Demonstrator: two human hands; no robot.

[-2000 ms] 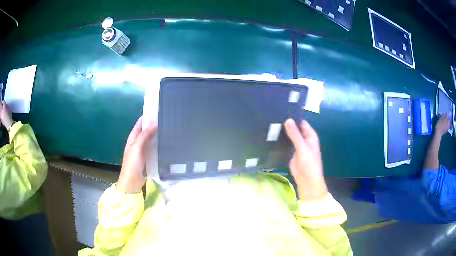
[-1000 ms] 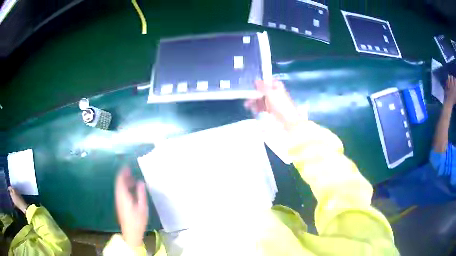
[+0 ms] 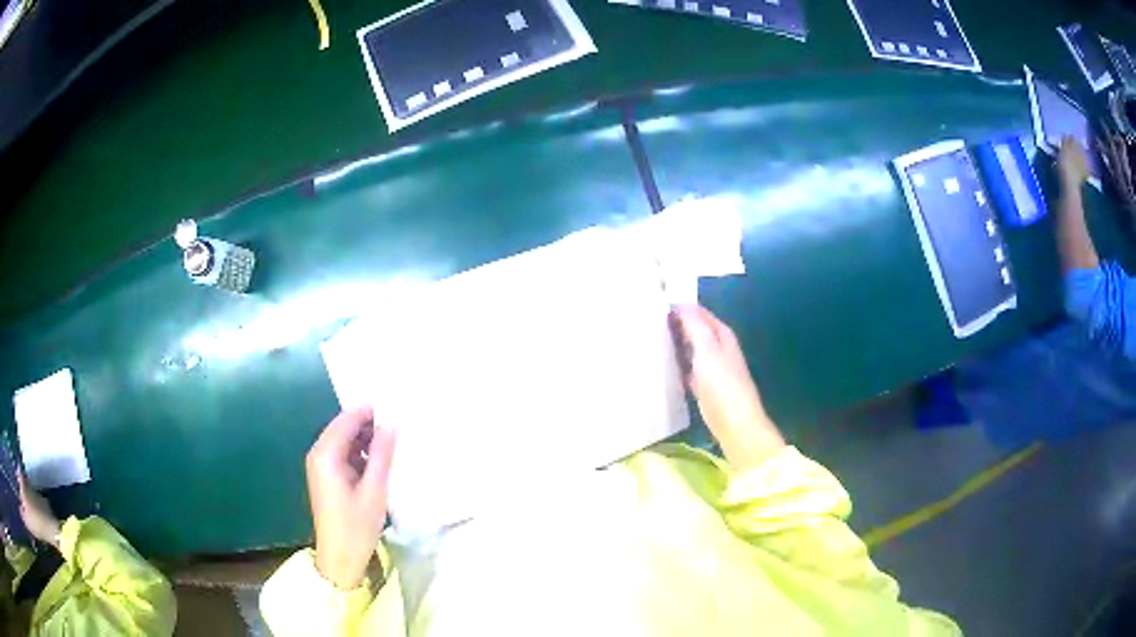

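A stack of bright white sheets (image 3: 536,361) lies in front of me at the bench's near edge, slightly tilted in view. My left hand (image 3: 349,485) is at its left edge, fingers curled and thumb against the sheets. My right hand (image 3: 720,373) holds the right edge, with some fingertips hidden by the sheets. Smaller white pieces (image 3: 713,239) lie at the stack's upper right corner. A dark-faced tablet (image 3: 467,62) with small white squares lies on a white sheet on the dark green strip beyond the bench, away from both hands.
A small bottle (image 3: 221,264) stands at left. More tablets lie on the strip at upper right. Another tablet (image 3: 959,243) and a blue tray (image 3: 1012,182) lie at right by a person in blue. A person in yellow (image 3: 106,579) works at far left beside white sheets (image 3: 51,429).
The tablet went from my hands onto the strip, where my right hand let go. It now lies farther up. Both hands have come back to the white stack's edges.
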